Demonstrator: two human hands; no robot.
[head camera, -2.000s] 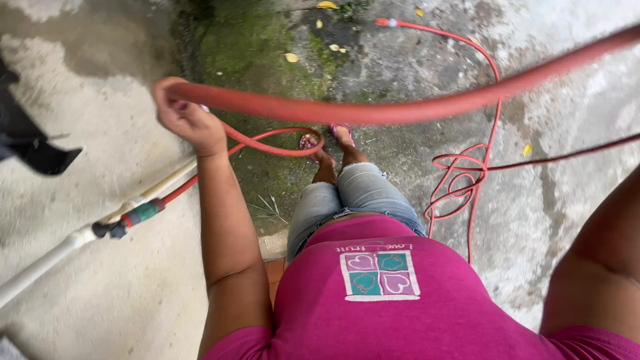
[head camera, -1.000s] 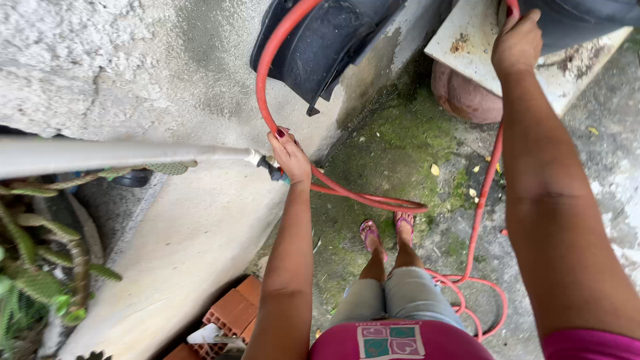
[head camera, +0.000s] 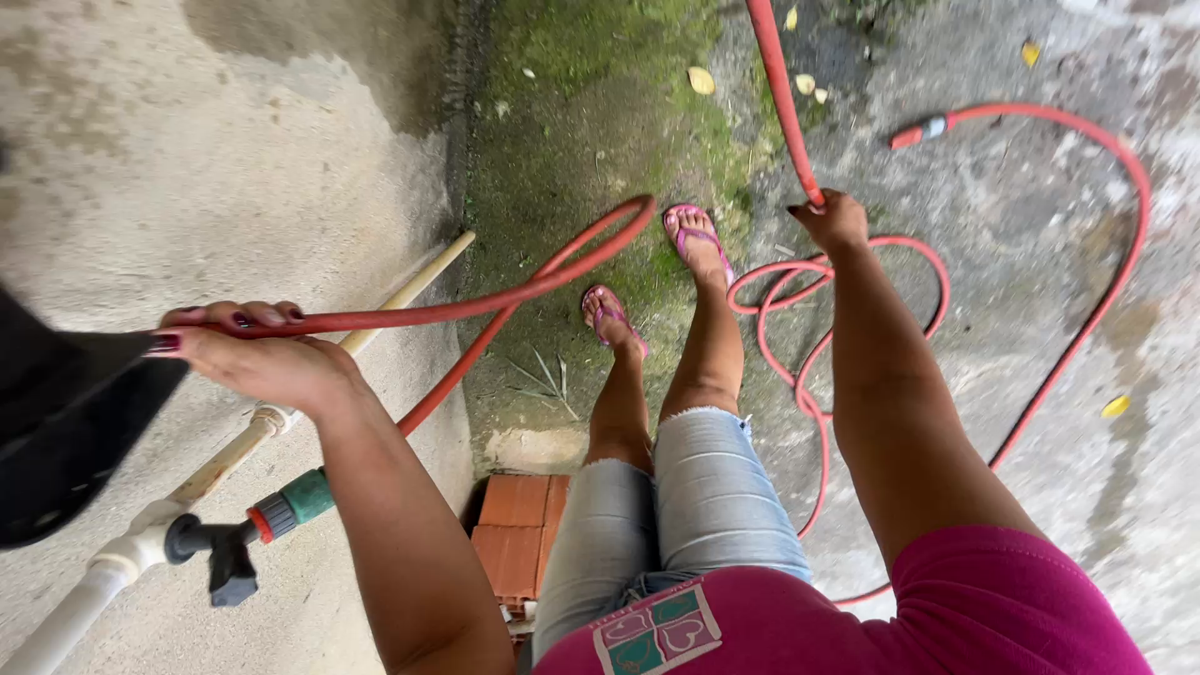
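Observation:
A red garden hose (head camera: 422, 314) rests in my left hand (head camera: 253, 352), which grips it beside a black plastic object (head camera: 66, 412) at the left edge. From there the hose loops out above the ground and comes back under my left forearm towards a green and grey hose connector (head camera: 295, 506) on a black tap (head camera: 220, 553). My right hand (head camera: 830, 223) is closed around another stretch of red hose (head camera: 783, 94) that runs up out of view. More hose lies in loose coils on the concrete, and its free end (head camera: 907, 138) has a grey and red fitting.
A white pipe (head camera: 122, 562) runs along the rough wall (head camera: 309, 187) at left. Hollow red bricks (head camera: 520, 525) stand beside my legs. Green moss (head camera: 600, 122) covers part of the ground near my feet, which wear pink flip-flops (head camera: 698, 234). Yellow leaves (head camera: 700, 81) lie scattered.
The view has shifted a lot. Both hands still hold hose; my left hand, near the tap one second ago, is now at the black plastic object's edge.

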